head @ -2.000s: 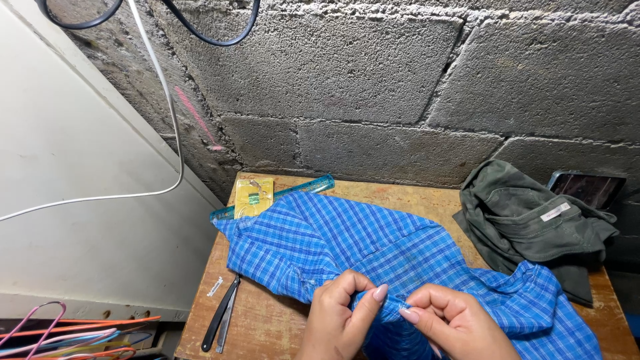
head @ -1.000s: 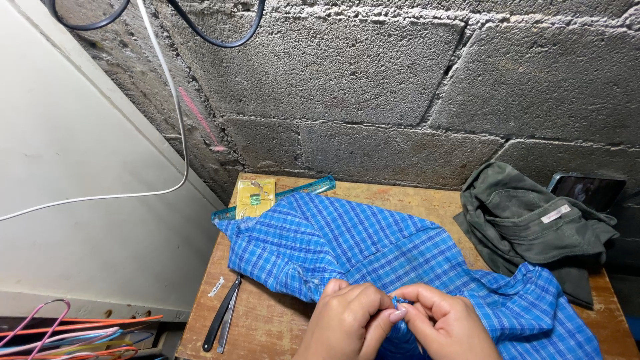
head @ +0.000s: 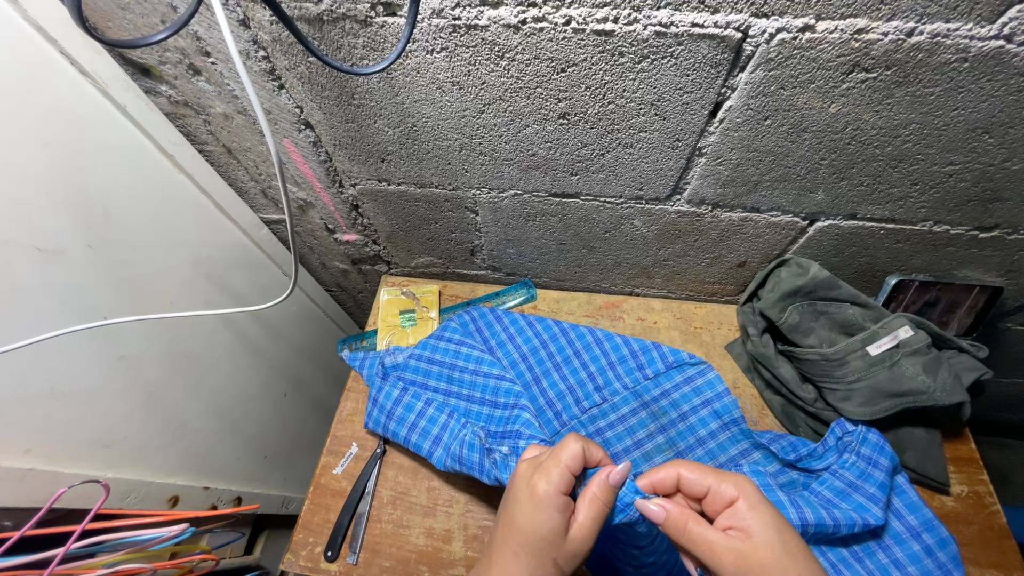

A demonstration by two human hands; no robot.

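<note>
A blue plaid cloth garment (head: 640, 384) lies spread over a worn wooden table (head: 416, 520), its near part gathered at my hands. My left hand (head: 560, 504) pinches an edge of the cloth between thumb and forefinger. Close beside it, my right hand (head: 712, 512) pinches the same edge with its thumb and forefinger. Whether a small tool or thread is between the fingertips cannot be seen. A black-handled folding razor (head: 356, 500) lies half open left of the garment, near a small razor blade (head: 346, 458).
A yellow packet (head: 406, 316) and a teal ruler (head: 488, 301) lie behind the garment. Dark green clothing (head: 856, 360) sits at the right, before a phone (head: 944, 304). Colored hangers (head: 120, 532) are at lower left. A white cable (head: 276, 160) hangs before a block wall (head: 528, 120).
My fingers have shifted slightly along the gathered cloth edge, and the left fingers are more raised than a second ago. The garment and the things around it lie as before.
</note>
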